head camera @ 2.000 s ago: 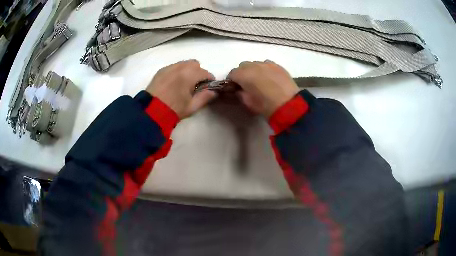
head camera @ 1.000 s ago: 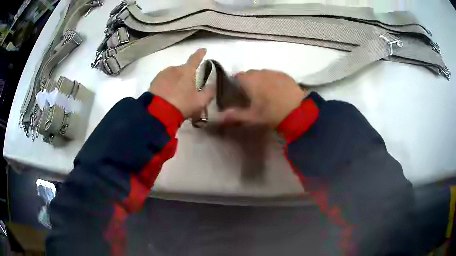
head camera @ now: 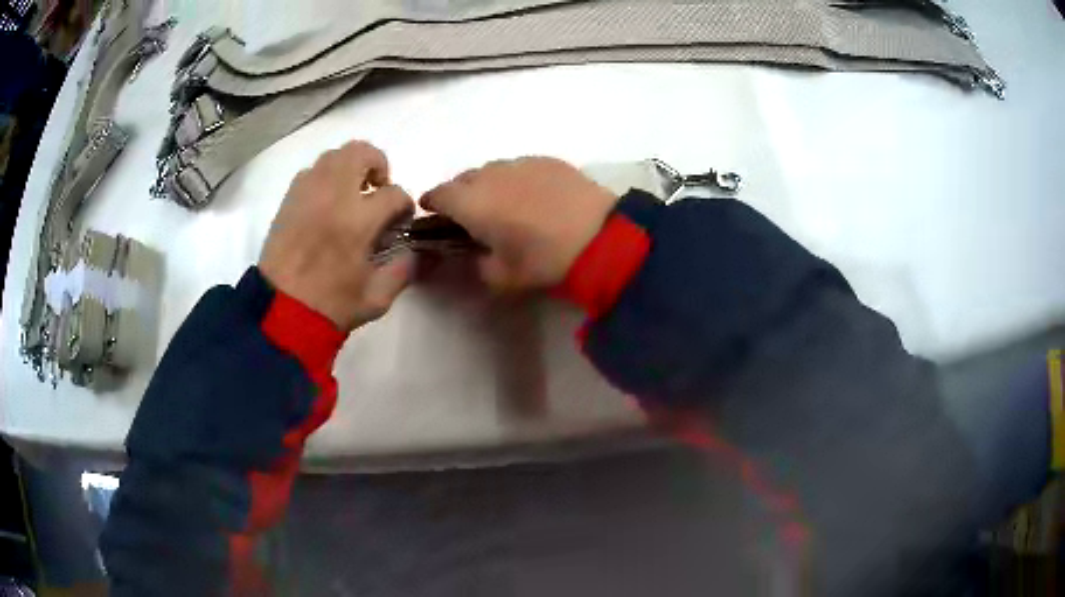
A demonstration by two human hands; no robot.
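A webbing strap is gathered into a folded bundle [head camera: 434, 233] between my two hands, above the near middle of the table. My left hand [head camera: 339, 233] grips its left side and my right hand [head camera: 520, 222] grips its right side. The fingers cover most of the bundle; only dark layered edges show. The strap's beige tail comes out behind my right hand and ends in a silvery snap hook [head camera: 707, 180] beside my right sleeve.
A loose strap pile [head camera: 561, 37] lies across the far side of the white table [head camera: 818, 257], buckles at its left end. Finished bundles [head camera: 94, 306] with white middles stand at the left. More straps [head camera: 76, 175] with hooks lie at the far left edge.
The held strap's tail has come away from the pile and is much shorter, its hook now near my right hand. The open loop between my hands has closed into a compact fold.
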